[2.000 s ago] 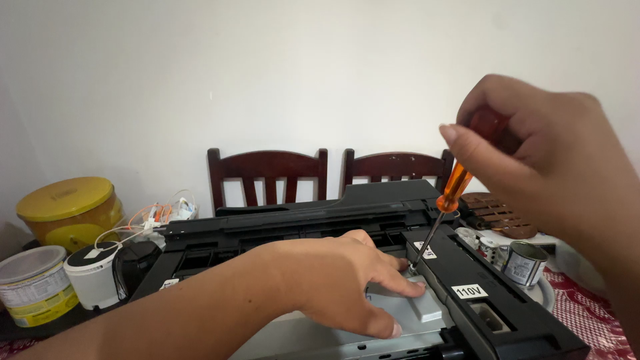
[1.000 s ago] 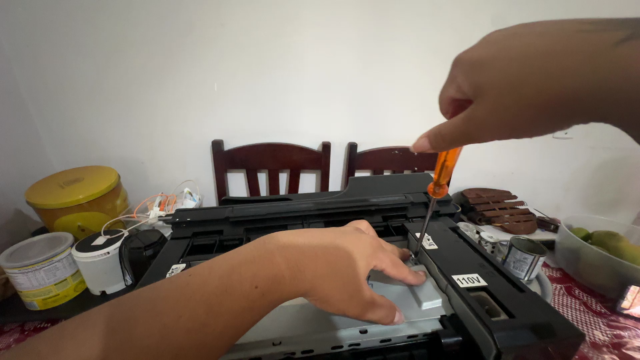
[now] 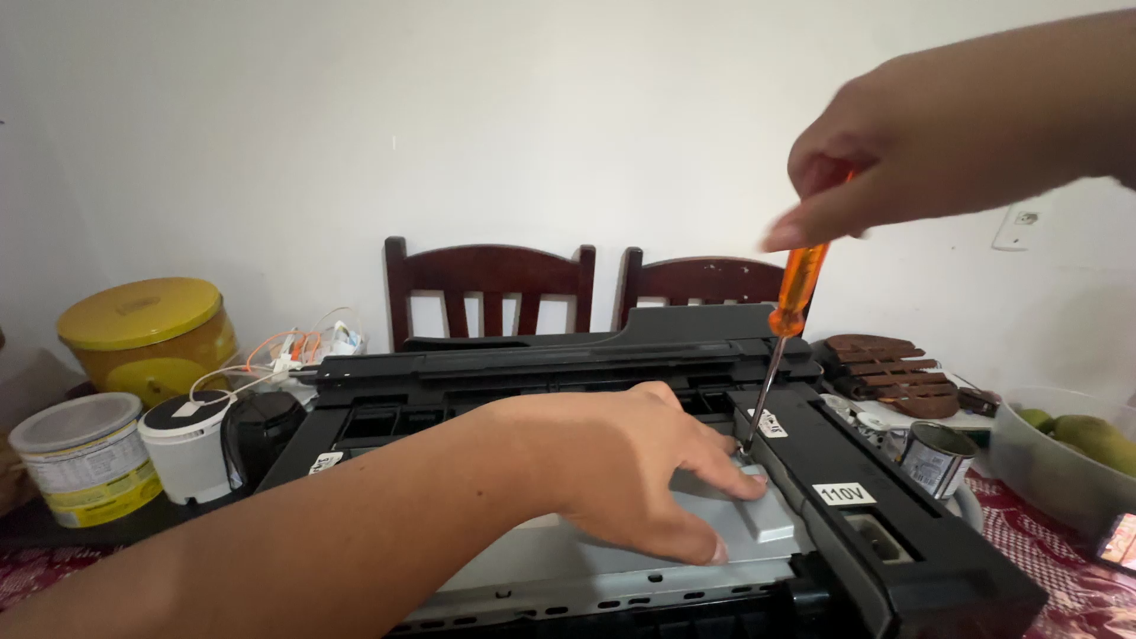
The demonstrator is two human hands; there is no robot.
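Note:
A black printer body (image 3: 923,541) lies on the table with a grey metal plate (image 3: 586,555) showing inside it. My left hand (image 3: 639,470) rests on that plate with its fingers spread, the fingertips near a small raised grey block (image 3: 769,519). My right hand (image 3: 861,169) is above and to the right, closed around the orange handle of a screwdriver (image 3: 797,284). The screwdriver's shaft runs down, tilted slightly, and its tip is beside my left fingertips, at the plate's back right corner. Whether a screw sits under the tip cannot be made out.
Left of the printer stand a yellow tub (image 3: 142,337), a lidded can (image 3: 84,461), a white round device (image 3: 188,448) and cables (image 3: 288,355). Rightward are a brown slatted trivet (image 3: 896,373), an open tin (image 3: 936,461) and a fruit bowl (image 3: 1047,461). Two wooden chairs (image 3: 493,266) stand behind.
My right hand has turned around the screwdriver's handle since two seconds ago, its wrist now higher. The screwdriver stands more upright. My left hand stays on the plate.

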